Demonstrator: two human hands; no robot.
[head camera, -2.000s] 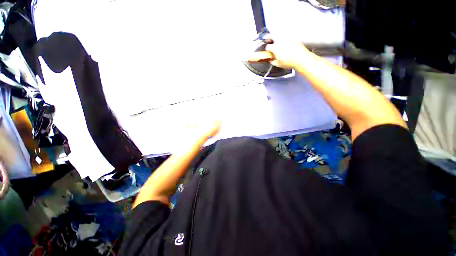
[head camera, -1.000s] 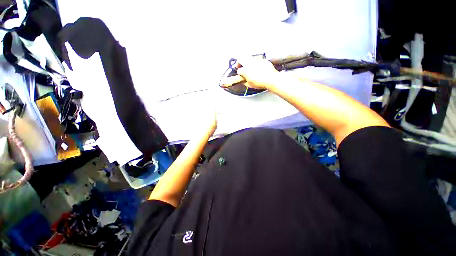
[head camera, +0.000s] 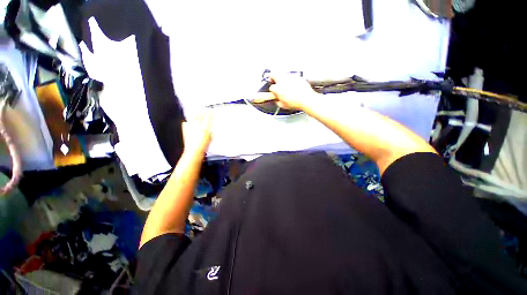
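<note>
My right hand (head camera: 287, 92) is closed around the handle of the steam iron (head camera: 268, 106), which stands flat on white cloth. A white garment panel (head camera: 254, 129) lies under and beside the iron, with a thin dark line along its far edge. My left hand (head camera: 198, 128) lies on the white cloth at the panel's left end; it is washed out, so I cannot tell if its fingers grip anything. The dark wrapped steam hose (head camera: 370, 86) runs right from the iron.
A long black panel (head camera: 157, 86) and a white piece (head camera: 124, 86) hang over the table's left edge. A black strip (head camera: 367, 14) lies at the far right of the table cover (head camera: 404, 118). Left are an orange-brown board (head camera: 53, 118) and heaped cloth (head camera: 49, 29). Scraps cover the floor.
The iron has moved left and nearer along the panel, and the hose now stretches out to the right. My left hand has moved left towards the black panel. The camera view has shifted.
</note>
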